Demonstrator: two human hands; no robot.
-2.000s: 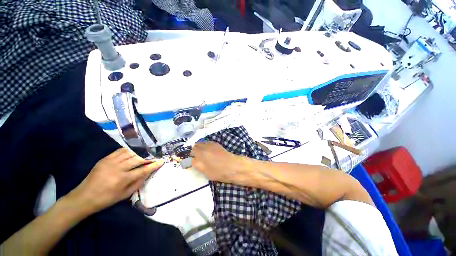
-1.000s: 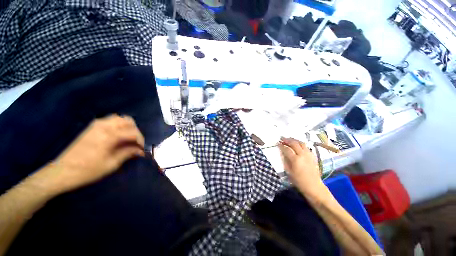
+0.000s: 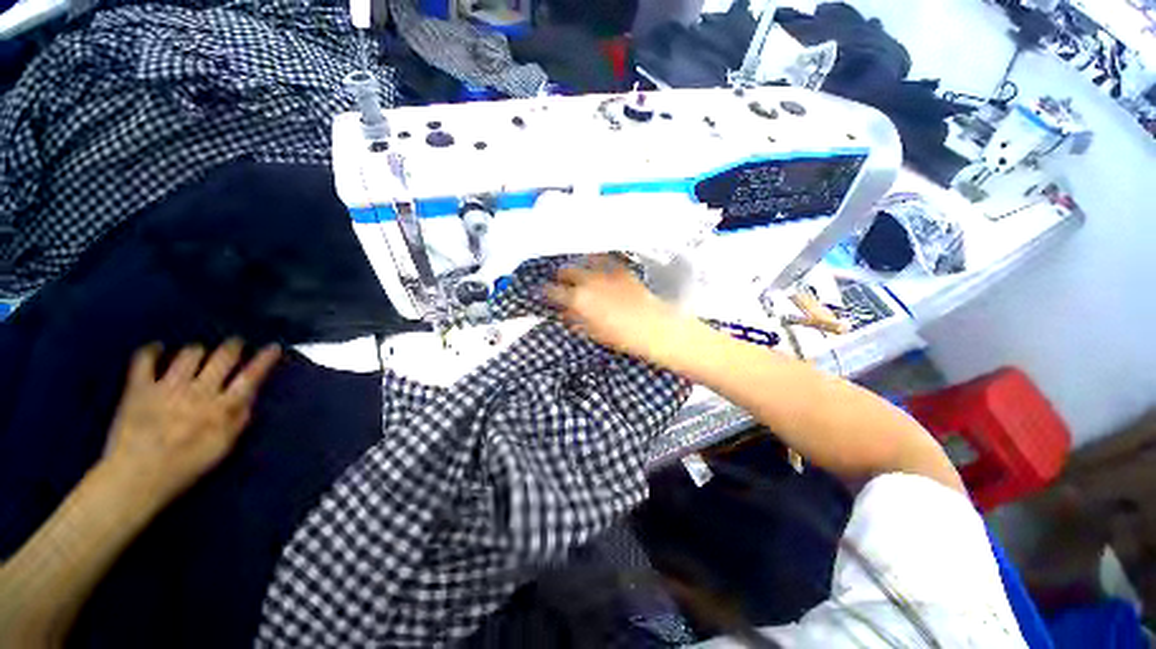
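Note:
The black shell fabric (image 3: 165, 273) spreads over the left of the table and down toward my lap. My left hand (image 3: 190, 412) lies on it, palm down, fingers spread. The checked fabric (image 3: 507, 444) runs from beside the needle area down over the table's front edge in loose folds. My right hand (image 3: 602, 304) is on its upper part, under the machine arm, slightly blurred; whether its fingers pinch the cloth is unclear. The white sewing machine (image 3: 609, 165) stands behind, its presser foot (image 3: 450, 332) at the left end.
More checked fabric (image 3: 190, 89) is heaped behind on the left. Black thread snips (image 3: 748, 332) lie on the bed right of my right hand, near a parts tray (image 3: 865, 304). A red stool (image 3: 1001, 431) and a blue bin (image 3: 1021, 590) are at the right. Another machine stands far right.
My left hand has moved left and down and flattened on the black fabric. My right hand has moved left from the bed's right part onto the checked fabric, which now spreads wider to the left.

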